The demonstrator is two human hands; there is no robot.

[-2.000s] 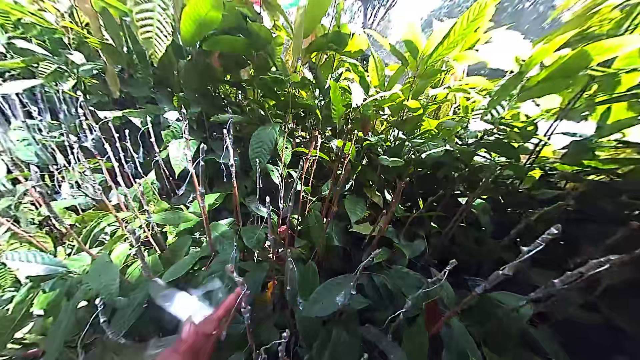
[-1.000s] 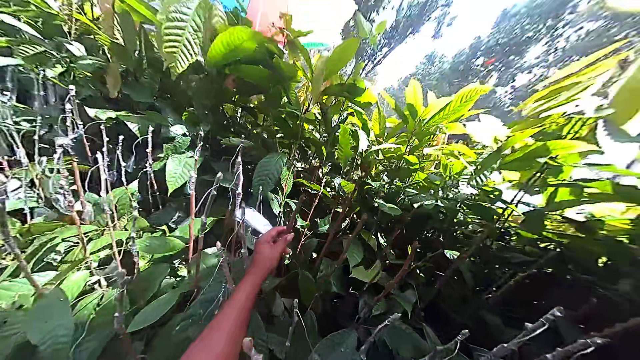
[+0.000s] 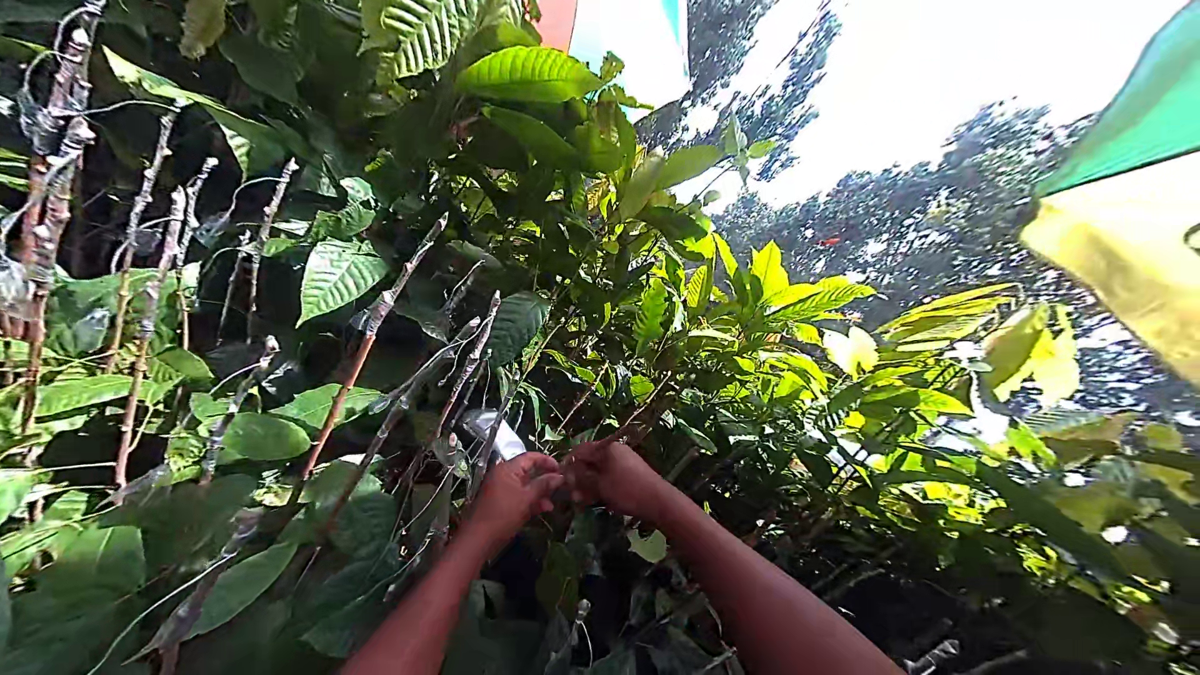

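Both my hands meet low in the middle of the view, among leafy plants. My left hand (image 3: 517, 489) has its fingers curled; a whitish, shiny strip that looks like plastic (image 3: 495, 434) shows just above and behind it. Against its fingertips, my right hand (image 3: 607, 473) is bent with thumb and fingers close together. What lies between the fingertips is too small to tell. Thin bare stems (image 3: 469, 361) rise just left of the hands, with clear film and threads on their tips. A longer brown stem (image 3: 361, 352) leans farther left.
More stems with film-wrapped tips (image 3: 150, 300) stand at the left among broad leaves (image 3: 265, 437). Dense sunlit foliage (image 3: 778, 300) fills the right side. A green and yellow cloth or canopy (image 3: 1116, 244) hangs at the upper right, and a pale panel (image 3: 628, 47) is at the top.
Two hands are now together by the stems; one second ago only one hand was seen, near the whitish strip. The view has tilted upward, showing more sky and the green and yellow cloth.
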